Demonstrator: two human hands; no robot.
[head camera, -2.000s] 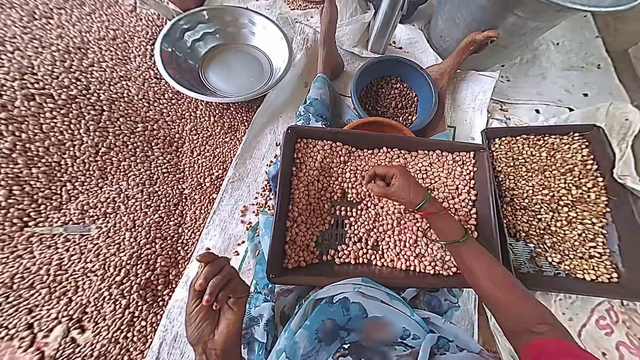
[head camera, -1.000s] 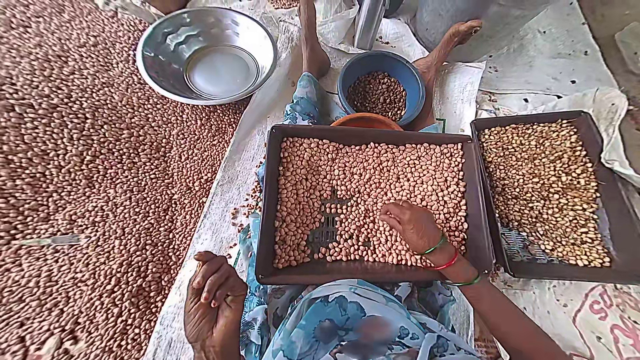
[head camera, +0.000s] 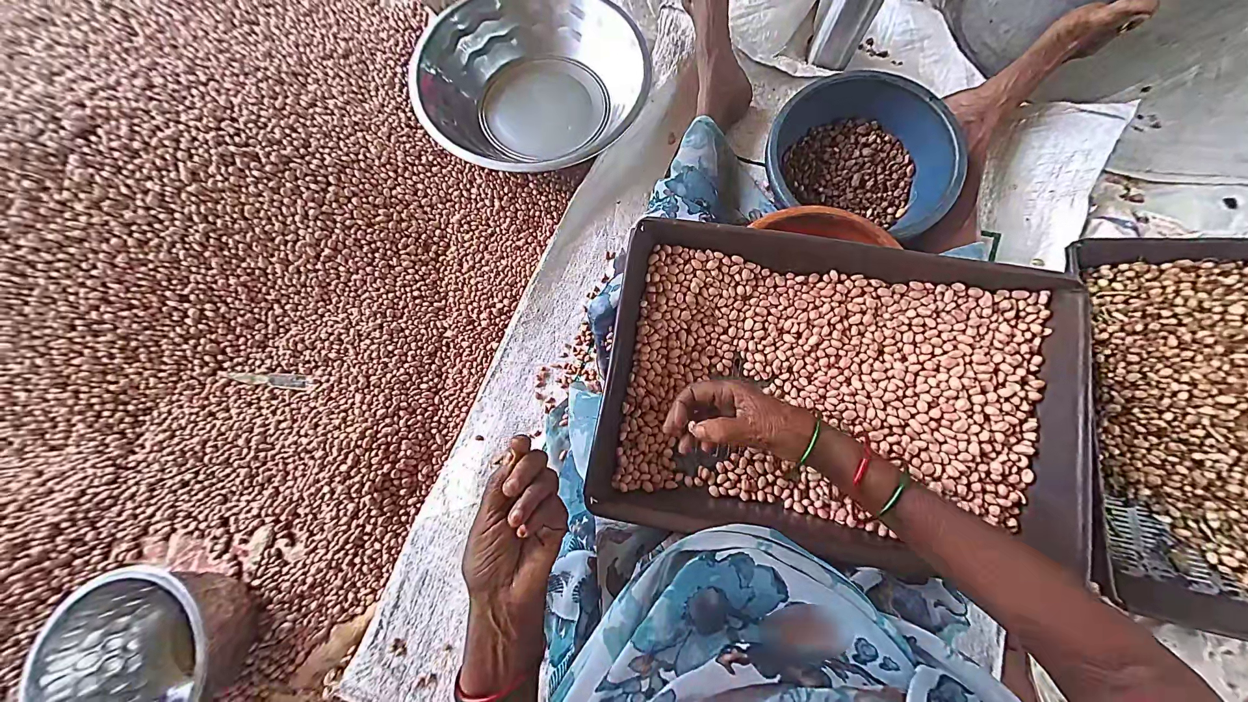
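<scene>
A dark plastic tray (head camera: 1061, 419) of pinkish peanut kernels lies across my lap, its slotted bottom showing in one patch. Over the kernels at the tray's left part is my right hand (head camera: 736, 419), fingers curled, with a small pale thing at the fingertips that looks like a kernel. My left hand (head camera: 517, 526) is raised, palm up, beside the tray's left edge; its fingers are curled in and something small seems to be between thumb and forefinger. Beyond the tray, a blue basin (head camera: 941, 161) holds darker kernels, and the rim of an orange bowl (head camera: 829, 222) shows under the tray's far edge.
A large heap of kernels (head camera: 244, 244) spreads at the left. On it rest a steel basin (head camera: 546, 107) and, lower, another metal vessel (head camera: 117, 634). At the right, a second dark tray (head camera: 1180, 604) holds yellowish kernels. White sacking (head camera: 458, 487) lies underneath. My feet flank the blue basin.
My right hand has moved left over the tray, from the kernels right of the bare patch. My left hand stays raised beside the tray. The view has shifted left.
</scene>
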